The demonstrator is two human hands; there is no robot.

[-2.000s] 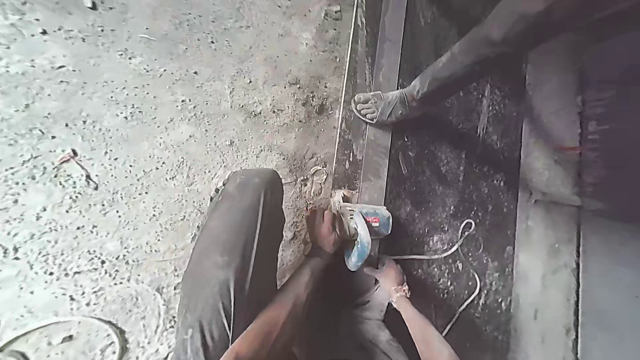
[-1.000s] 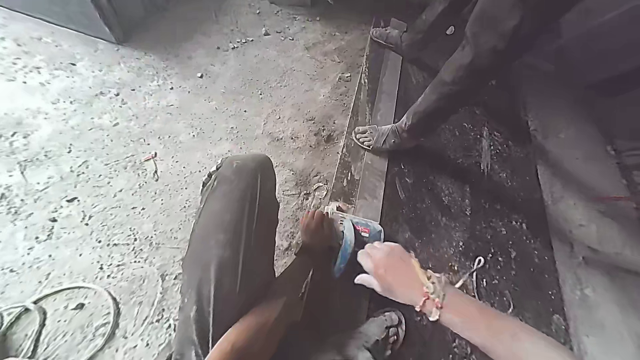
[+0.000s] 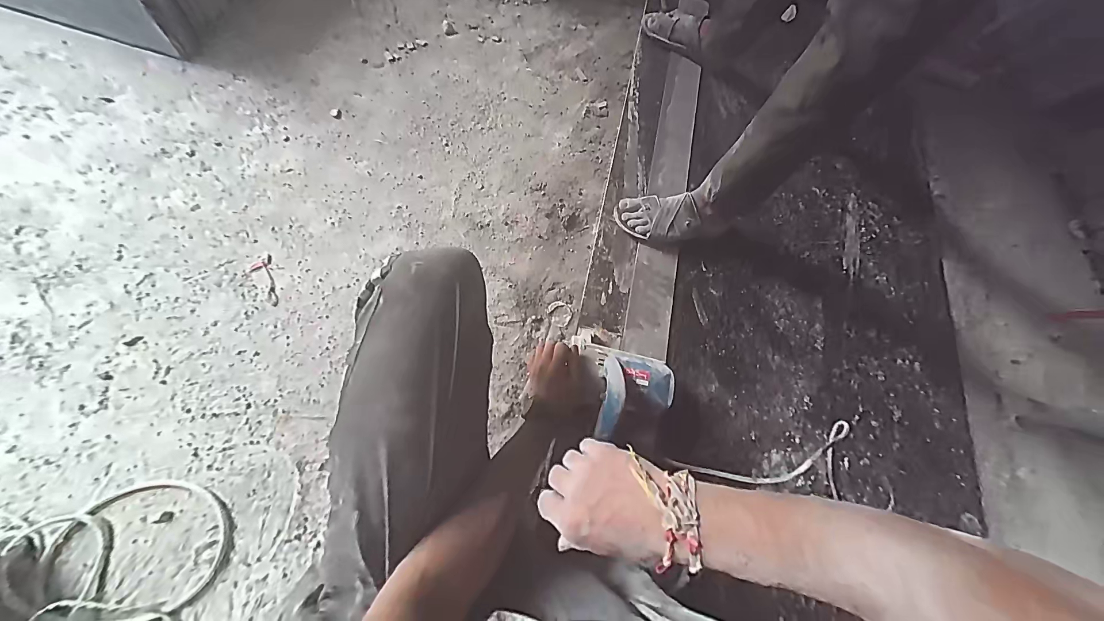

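A blue handheld power tool [image 3: 642, 379] with a curved blue handle rests at the near end of a long flat strip [image 3: 664, 276]. My left hand [image 3: 565, 375] is closed around the tool's left side, its fingers by a pale part there. Nearer to me, my right hand [image 3: 604, 500] is apart from the tool, above my lap, with its fingers curled; whether anything is inside them is hidden. Several thread bracelets [image 3: 680, 517] circle my right wrist. A pale cord [image 3: 768, 477] loops out to the right of the tool.
Another person's sandalled foot [image 3: 660, 217] stands across the strip ahead, with a second foot [image 3: 677, 33] farther off. Coiled cable [image 3: 226, 526] lies at the lower left on rough, dusty ground. A red-and-pale scrap [image 3: 267, 278] is left of my knee. Dark sheeting or flooring [image 3: 802, 345] stretches to the right.
My right hand has come off the tool's handle area and drawn back toward my body. My left hand stays at the tool. The view has shifted since the earliest frame.
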